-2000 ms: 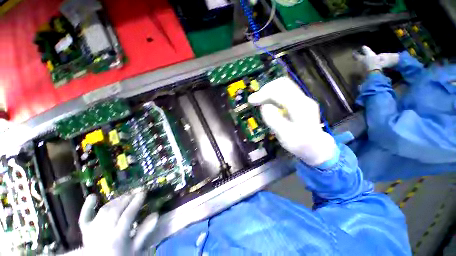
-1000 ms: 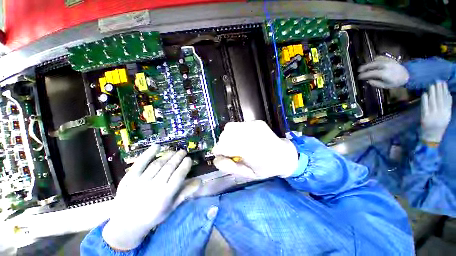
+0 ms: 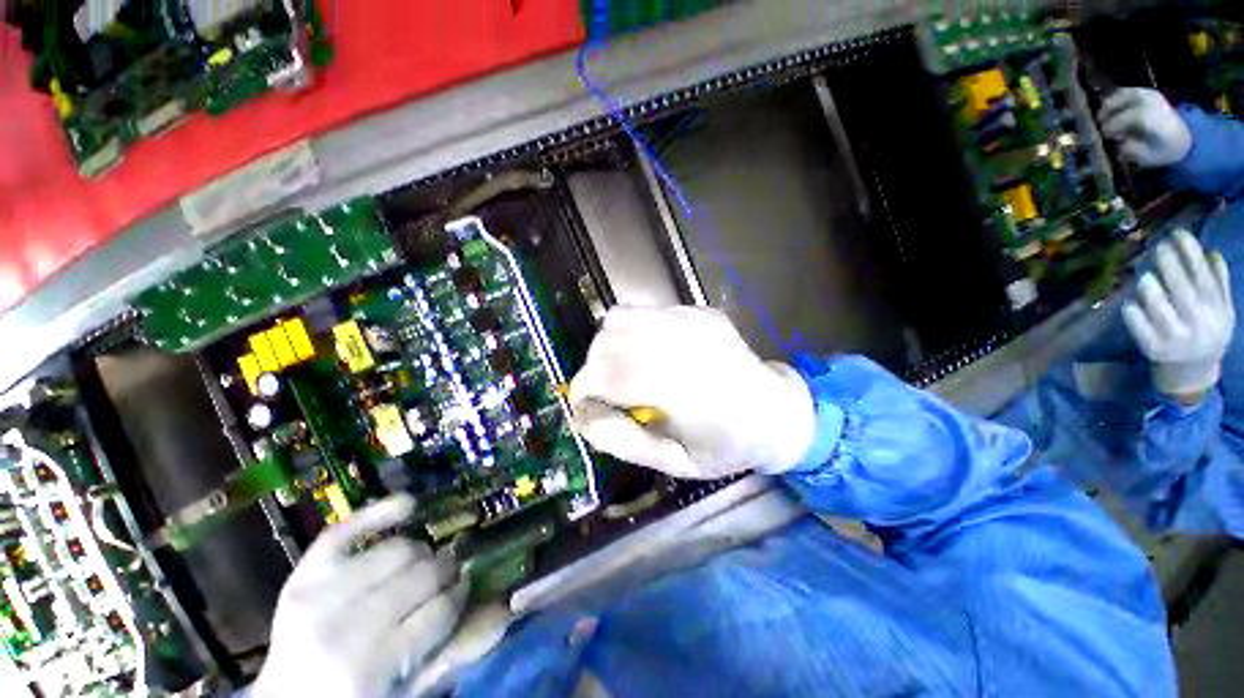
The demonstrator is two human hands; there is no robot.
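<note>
A populated green circuit board (image 3: 423,396) with yellow blocks and a white strip along its right side lies in a dark carrier (image 3: 225,409). A plain green side board (image 3: 266,273) runs along its far edge. My right hand (image 3: 682,396), in a white glove, is closed around a thin yellow-orange tool (image 3: 643,415) at the board's right edge; the tool is mostly hidden by the fingers. My left hand (image 3: 362,607), gloved, lies at the board's near left edge, blurred, fingers bent; whether it holds anything is hidden.
A white-wired board (image 3: 62,573) is at far left. Another board (image 3: 1044,164) is at right, beside another person's gloved hands (image 3: 1184,314). A board with pale metal parts (image 3: 178,68) lies on the red mat (image 3: 409,62). A blue cord (image 3: 662,164) hangs across the metal-edged line.
My right hand has come from the right-hand board to the near board's right edge. That other board now lies farther right, a wide gap between them. My left hand stays by the near edge.
</note>
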